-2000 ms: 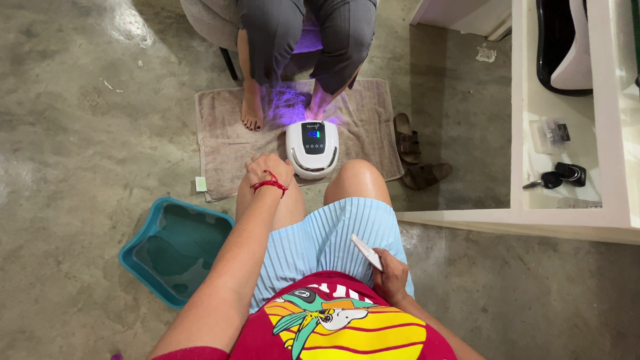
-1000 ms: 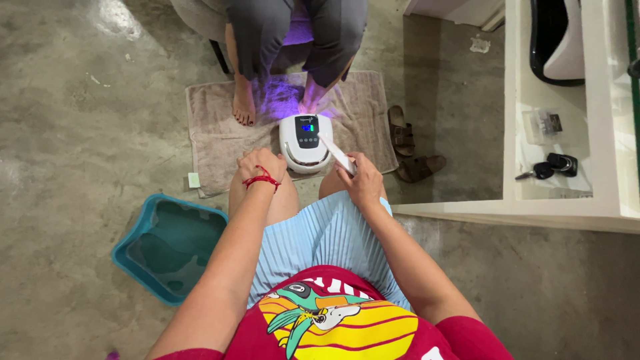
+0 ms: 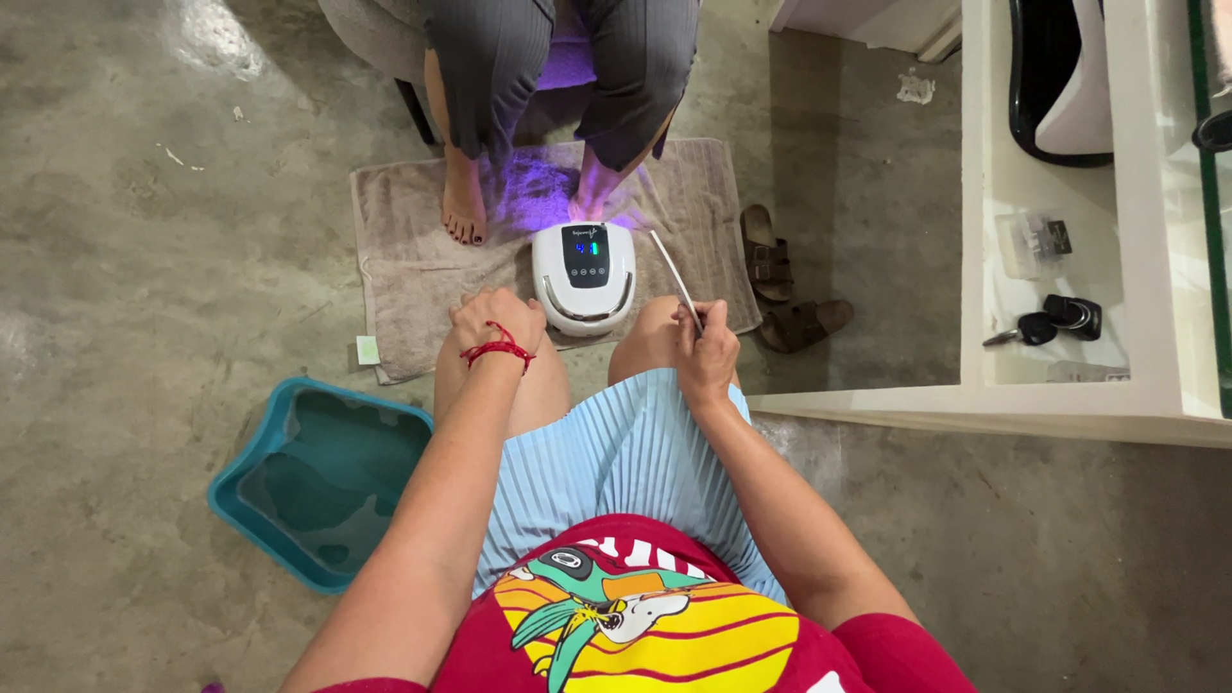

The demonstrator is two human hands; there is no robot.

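My left hand, with a red cord bracelet at its wrist, rests on my left knee and holds nothing that shows. Above my right knee, my right hand grips a thin, pale flat stick, perhaps a nail file, pointing up and to the left. Between my knees and a seated person stands a white nail-curing lamp with a lit display. Purple light spills from its far side, where the person's one foot is partly hidden. The person's other bare foot lies beside the lamp on a brown towel.
A teal plastic basin with liquid is on the concrete floor at the left. Brown sandals lie right of the towel. A white shelf unit at the right holds car keys and a small clear box.
My right hand has moved forward with the pale stick, from my lap to above my right knee, and the stick now points more away from me. My left hand has stayed on the knee.
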